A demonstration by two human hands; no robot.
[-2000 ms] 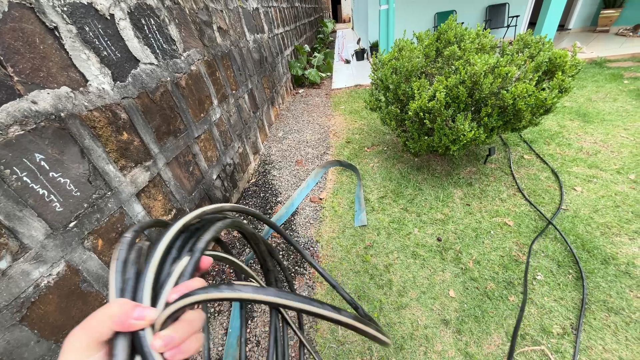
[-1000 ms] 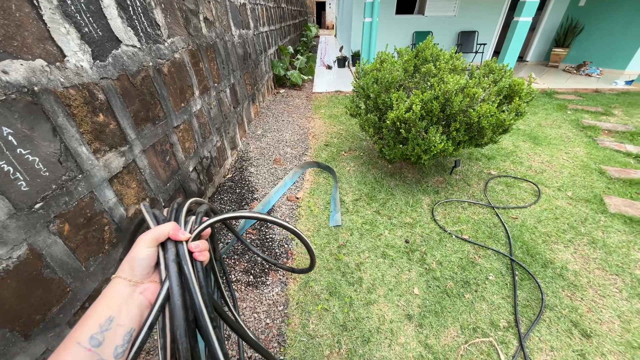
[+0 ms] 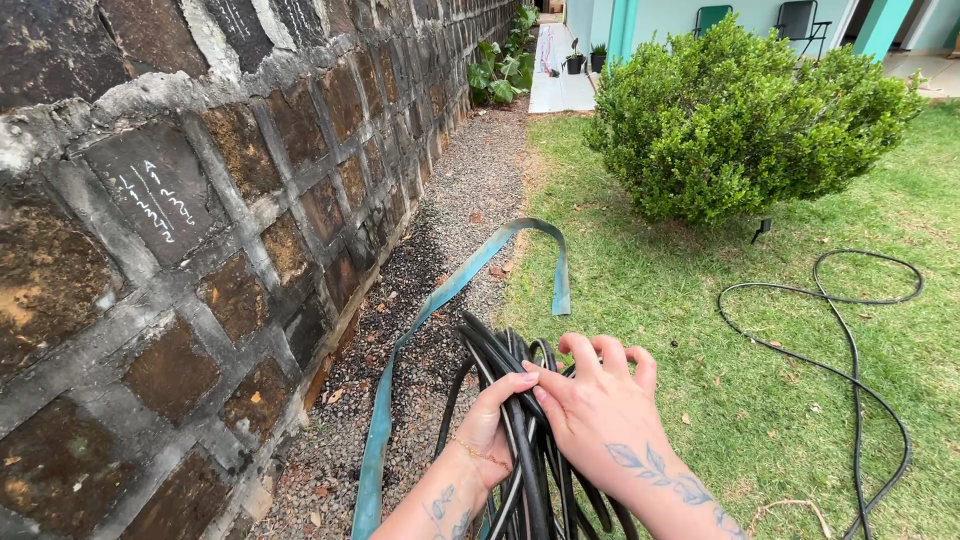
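A coiled black garden hose with pale stripes (image 3: 529,457) is bunched at the lower middle. My left hand (image 3: 491,420) grips the coil from its left side, thumb across the strands. On the coil's right, my right hand (image 3: 600,397) touches the top strands with its thumb and index finger, the other fingers raised and spread. Beyond the hands, a flat blue lay-flat hose (image 3: 382,405) runs over the gravel and bends onto the grass. More black hose (image 3: 855,360) lies in loops on the lawn at right.
A stone wall (image 3: 180,360) borders the gravel strip (image 3: 465,172) on the left. A round green bush (image 3: 742,127) stands ahead on the lawn, with a small dark garden light (image 3: 762,226) at its base. Potted plants (image 3: 574,63) and folding chairs (image 3: 802,22) are farther back.
My right hand has come into view and onto the coil. The coil and left hand are now lower and nearer the middle of the view.
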